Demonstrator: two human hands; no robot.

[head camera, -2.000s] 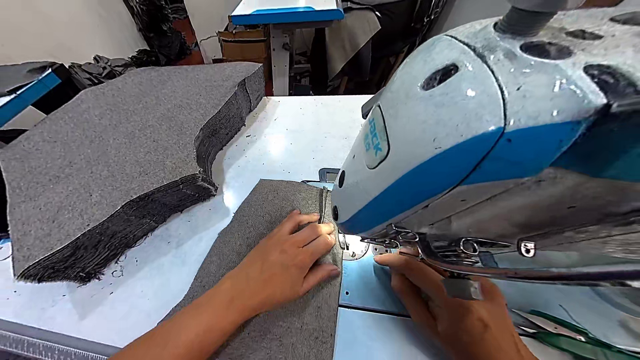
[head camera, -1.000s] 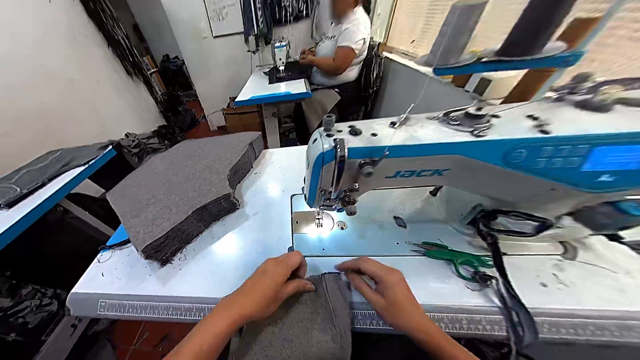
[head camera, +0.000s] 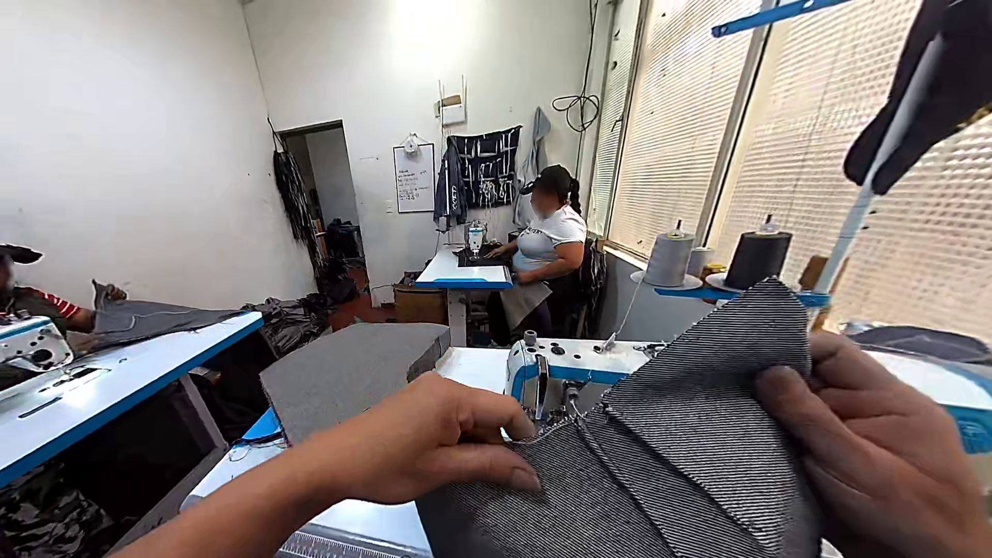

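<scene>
A grey twill fabric piece point(head camera: 635, 465) with a seam running down it is held up close before me. My left hand point(head camera: 457, 442) pinches its upper left edge between thumb and fingers. On the right, my right hand point(head camera: 868, 434) grips the raised corner, thumb in front. Behind the fabric stands a white and blue sewing machine point(head camera: 604, 356), its needle area partly hidden by the cloth. The stack of cut grey fabric pieces point(head camera: 356, 364) lies on the table behind my left hand.
Cones of thread point(head camera: 669, 260) stand at the right on a blue stand. One person point(head camera: 550, 240) sits at a sewing table point(head camera: 465, 277) ahead; another person's arm point(head camera: 81, 318) is at a white table point(head camera: 147, 380) on the left. A measuring tape point(head camera: 333, 545) runs along my table's front edge.
The fabric has come off the machine bed, then from the table's front edge up before the camera, with both hands on it. The view has tilted up strongly.
</scene>
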